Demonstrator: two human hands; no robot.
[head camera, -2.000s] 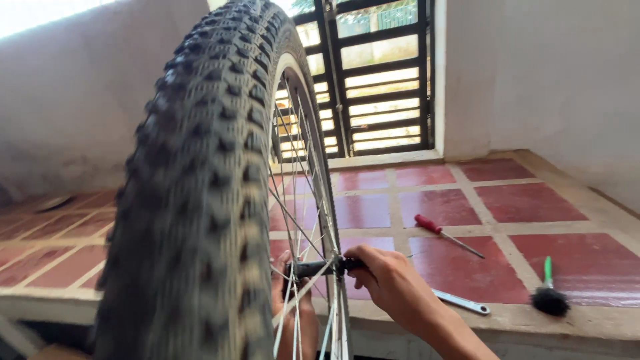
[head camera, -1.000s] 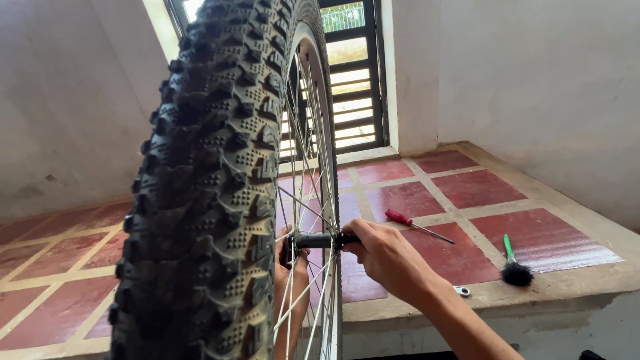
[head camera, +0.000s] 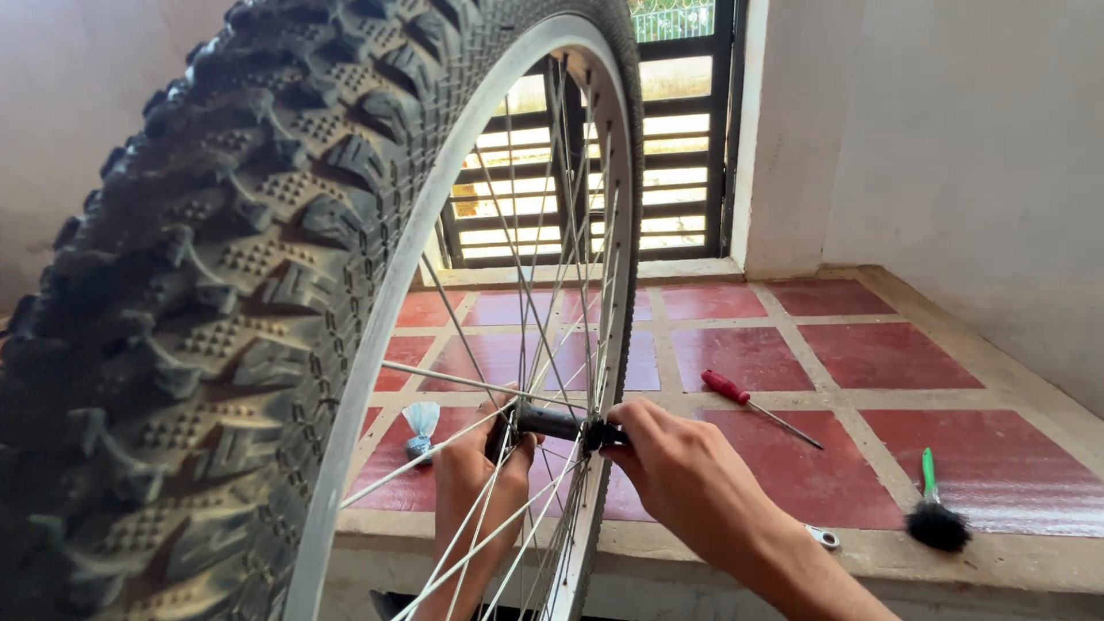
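Observation:
A bicycle wheel with a knobby black tire (head camera: 224, 285), a silver rim (head camera: 435, 207) and thin spokes stands upright, filling the left and middle of the view. My left hand (head camera: 483, 470), partly behind the spokes, grips the left end of the black hub (head camera: 552, 422). At the hub's right end, my right hand (head camera: 664, 448) pinches a small black part (head camera: 611, 435) at the axle between thumb and fingers. What exactly that part is, I cannot tell.
On the red-tiled ledge (head camera: 742, 358) lie a red-handled screwdriver (head camera: 726, 386), a green-handled black brush (head camera: 938, 524), the end of a wrench (head camera: 824, 536) and a small knotted plastic bag (head camera: 420, 431). A barred window (head camera: 681, 147) and pale walls (head camera: 966, 147) stand behind.
The wheel now appears more tilted, with its rim's side and spokes more exposed. Both hands remain at the hub. The plastic bag has come into sight through the spokes.

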